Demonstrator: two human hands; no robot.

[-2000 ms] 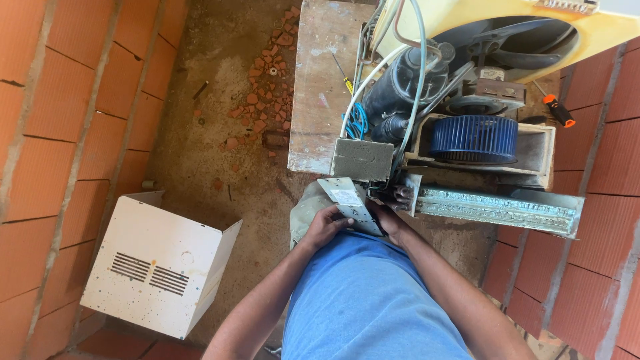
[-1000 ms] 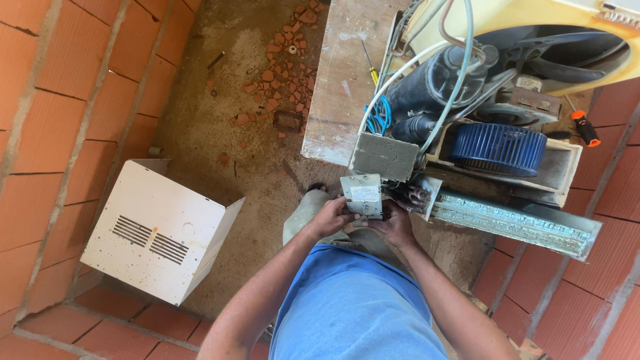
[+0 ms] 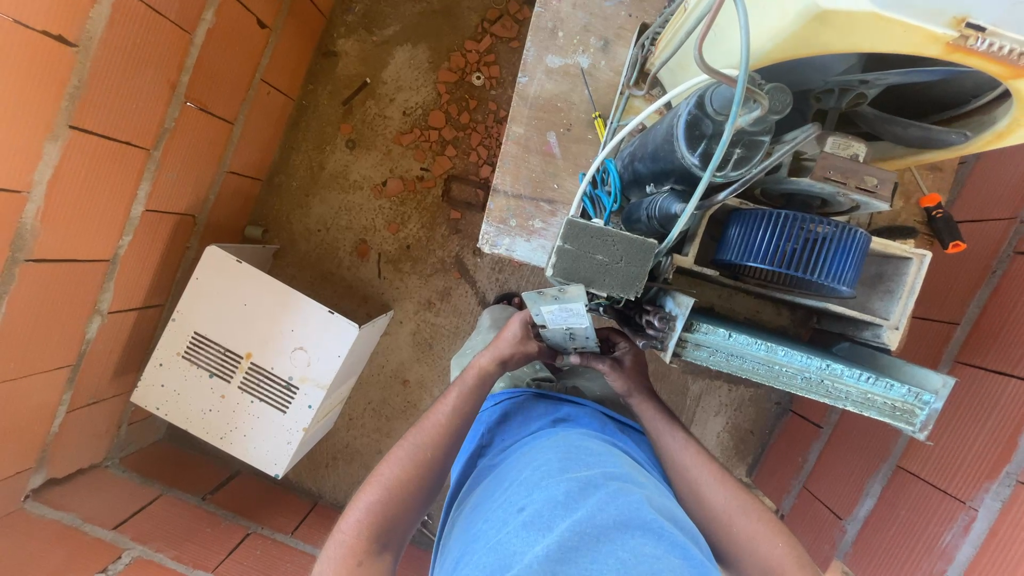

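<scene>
My left hand [image 3: 520,342] grips the left edge of a metal plate [image 3: 562,318] that bears a label with writing. My right hand [image 3: 620,360] is at the plate's lower right corner, its fingers partly hidden by it. Wires run behind the plate toward the opened air conditioner. Just above it is a grey foam-covered block [image 3: 602,258]. To the right are the finned coil [image 3: 808,376], the blue blower wheel [image 3: 792,252], the black compressor [image 3: 692,140] and the fan blades [image 3: 912,120] in a yellowed housing.
A wooden table [image 3: 552,136] carries the unit, a yellow-handled screwdriver [image 3: 598,124] and coiled blue wire [image 3: 602,192]. An orange-and-black screwdriver [image 3: 942,222] lies at right. A white metal casing [image 3: 240,360] stands on the floor at left, near brick walls and broken brick pieces [image 3: 460,120].
The labelled plate has turned in my hands; its face was tilted two seconds ago and now shows more fully from above. Both hands stay at the plate.
</scene>
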